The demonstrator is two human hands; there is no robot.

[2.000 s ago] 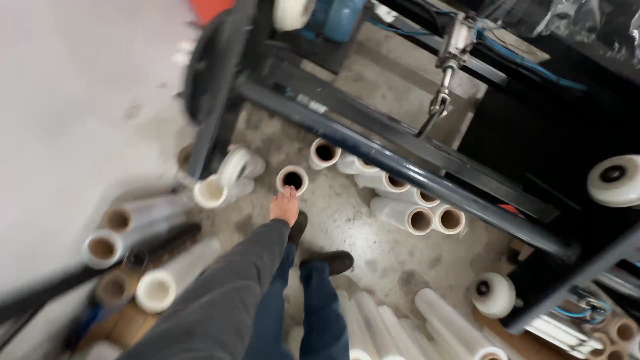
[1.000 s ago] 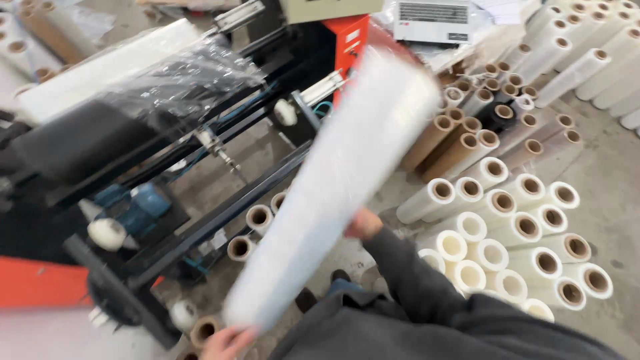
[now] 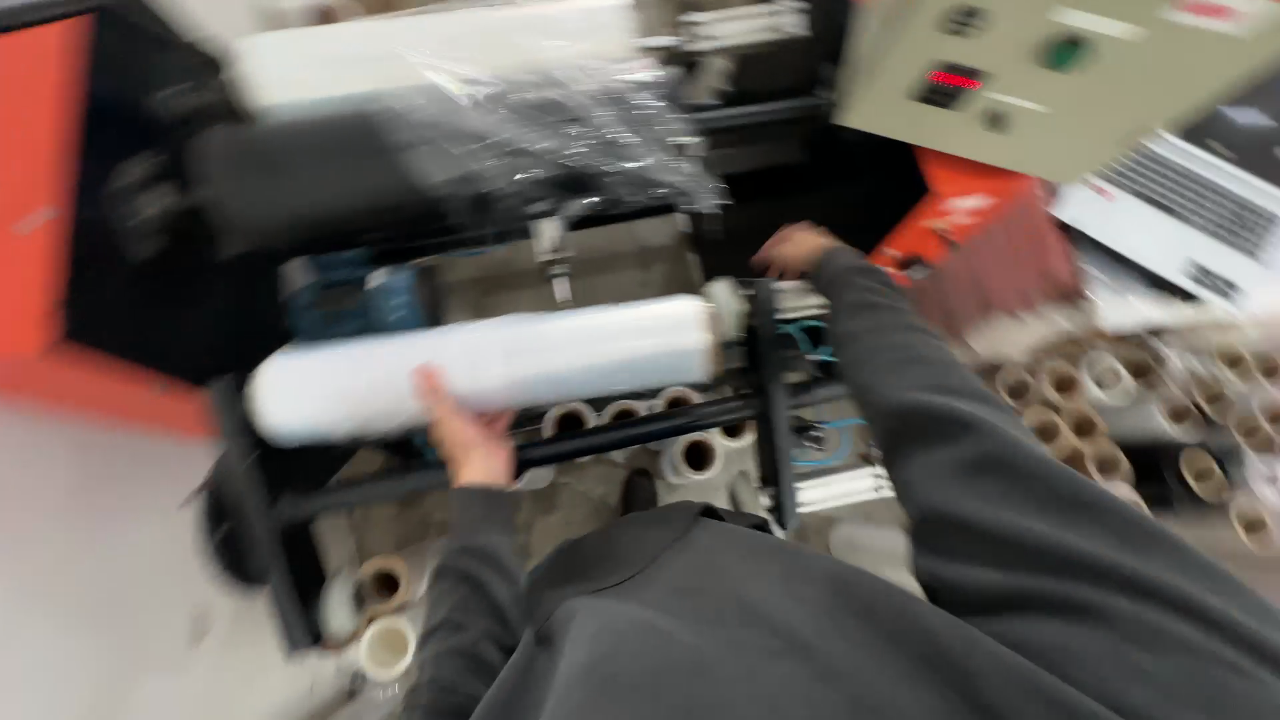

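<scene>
A thick roll of clear plastic film [image 3: 560,355] lies crosswise at the front of the winding machine, between its frame's side arms. My left hand [image 3: 465,430] rests against the roll's near side, left of its middle, with the fingers spread; blur hides how firmly it touches. Beyond the roll's right end, my right hand [image 3: 795,250] is held over the dark part of the machine beside the orange housing [image 3: 960,205], apart from the roll. Its fingers are blurred, and I cannot tell whether they touch anything. Loose film [image 3: 590,130] hangs over the black roller [image 3: 300,180] behind.
A black frame bar [image 3: 620,430] crosses in front of the roll. Several film rolls [image 3: 697,455] stand upright on the floor below it, others [image 3: 387,645] at lower left. A control panel [image 3: 1040,80] and a keyboard [image 3: 1190,200] are at upper right, above many cardboard cores [image 3: 1060,425].
One second ago both hands held the film roll aslant in front of me; it now lies level at the machine. My right hand has left it. The view has turned considerably.
</scene>
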